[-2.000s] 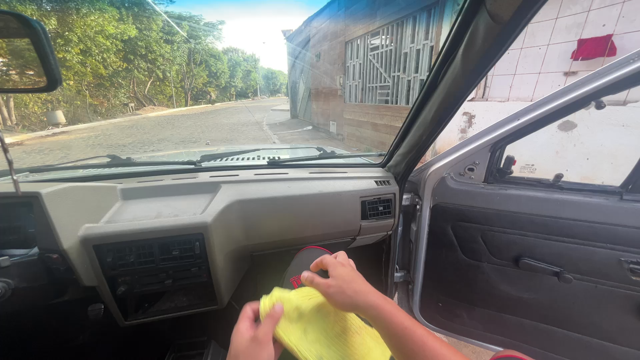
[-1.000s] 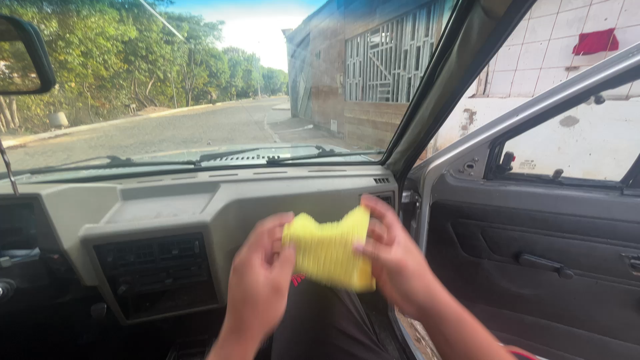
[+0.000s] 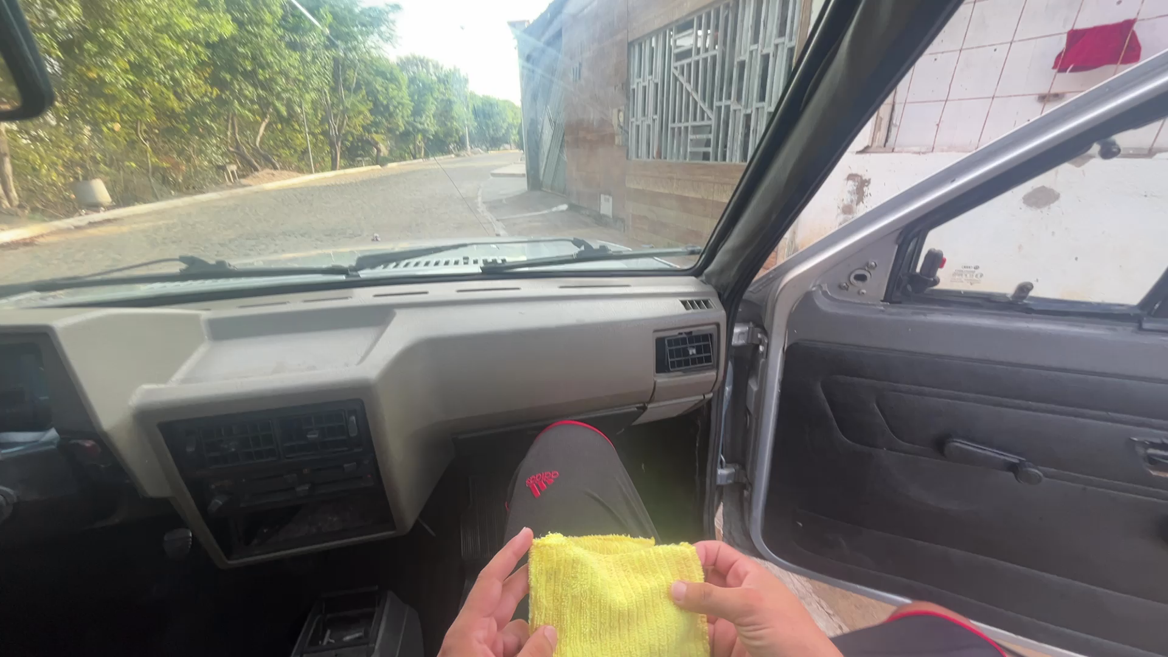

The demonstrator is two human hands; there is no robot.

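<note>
A yellow ribbed cloth (image 3: 620,593) is spread between both hands at the bottom centre, above the lap. My left hand (image 3: 497,607) grips its left edge, with the thumb low on the front. On the right side, my right hand (image 3: 748,602) pinches the cloth between thumb and fingers. Behind the cloth rises a knee in dark trousers (image 3: 579,484) with red piping. The cloth's lower edge is cut off by the frame.
Ahead runs the grey dashboard (image 3: 529,342), with an air vent (image 3: 686,351) at its right end and the centre console (image 3: 274,474) at left. The car door (image 3: 949,438) stands open at right. A console tray (image 3: 351,625) sits low, left of the hands.
Both hands have come down toward the lap with the yellow cloth, which they held up in front of the dashboard one second ago. The cloth was bunched two seconds ago and is now spread.
</note>
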